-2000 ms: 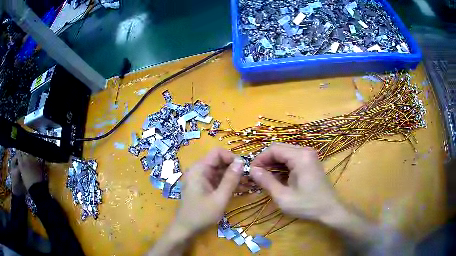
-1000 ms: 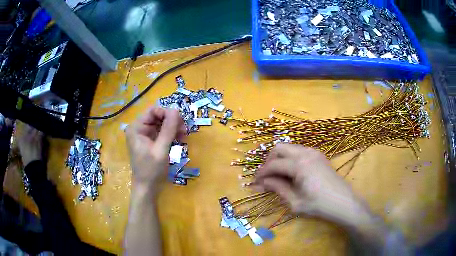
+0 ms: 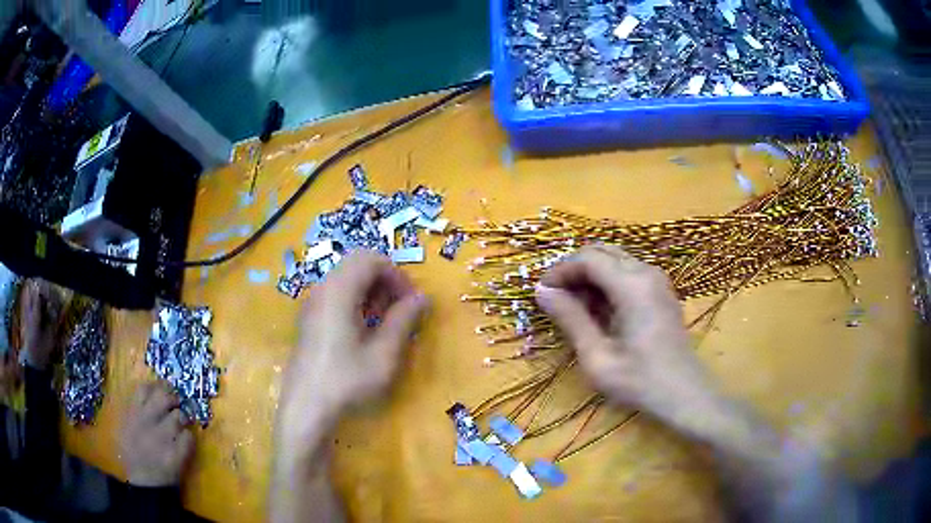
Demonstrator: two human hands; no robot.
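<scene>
My left hand (image 3: 357,332) is right of and below the loose board pile (image 3: 383,220), fingers curled with a small dark circuit board showing partly between them. My right hand (image 3: 623,332) is over the left part of the twisted lead bundle (image 3: 715,240); its thumb and forefinger are pinched at the white tip of a wire lead, mostly hidden by the fingers. The hands are apart. Joined boards with leads (image 3: 490,455) lie near the front edge, their leads running under my right hand.
A blue bin (image 3: 684,121) heaped with boards stands at the back. A black cord (image 3: 332,158) curves across the table to a black device (image 3: 153,204) at left. Another person's hand (image 3: 158,434) is at a second board pile (image 3: 184,352).
My left hand has moved right and down from the board pile. My right hand has shifted up a little at the lead tips. The other person's hand has come to the second board pile.
</scene>
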